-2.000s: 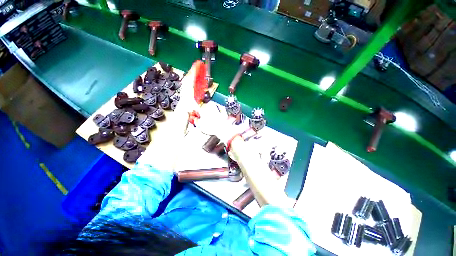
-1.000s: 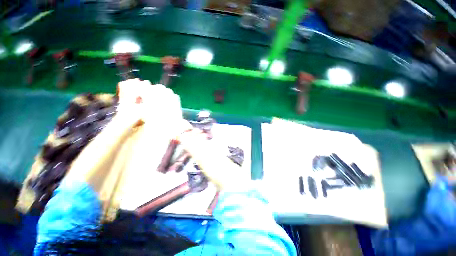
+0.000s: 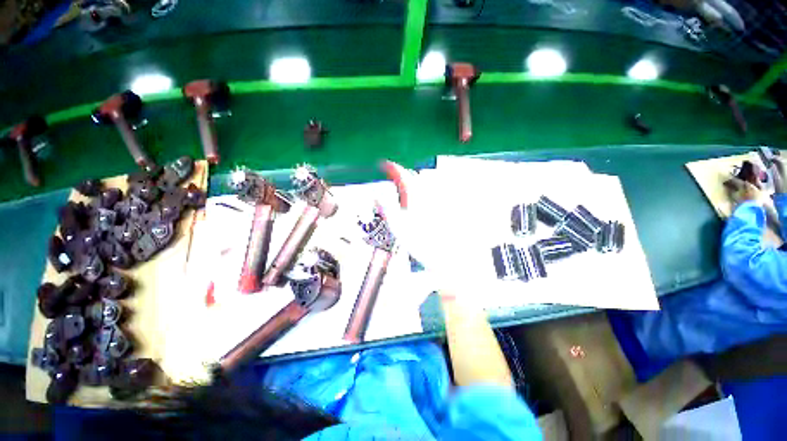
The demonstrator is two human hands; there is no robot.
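Four reddish-brown handle assemblies [image 3: 368, 293] lie on the white sheet in front of me, with silver finned heads on them. The nearest handle assembly [image 3: 263, 334] lies diagonally at the sheet's front. My right hand [image 3: 421, 226], in a pale glove with red-orange at its edge, is over the sheet's right side, between the handles and the barrels. Its outline melts into the white sheet and its fingers are unclear. My left hand [image 3: 192, 306] is washed out beside the handles at left; its grip is hidden. Black and silver striped barrels [image 3: 565, 237] lie on the right sheet.
Dark brown head covers [image 3: 103, 250] are piled on the tan board at left. T-shaped units [image 3: 464, 99] lie spaced along the green conveyor. A small dark part [image 3: 314, 133] lies there too. A worker's blue sleeve [image 3: 752, 250] is at far right, above an open carton [image 3: 587, 362].
The view has swung right. My hands, close together before, are now apart, the right one moved rightward. More handle assemblies show on the sheet.
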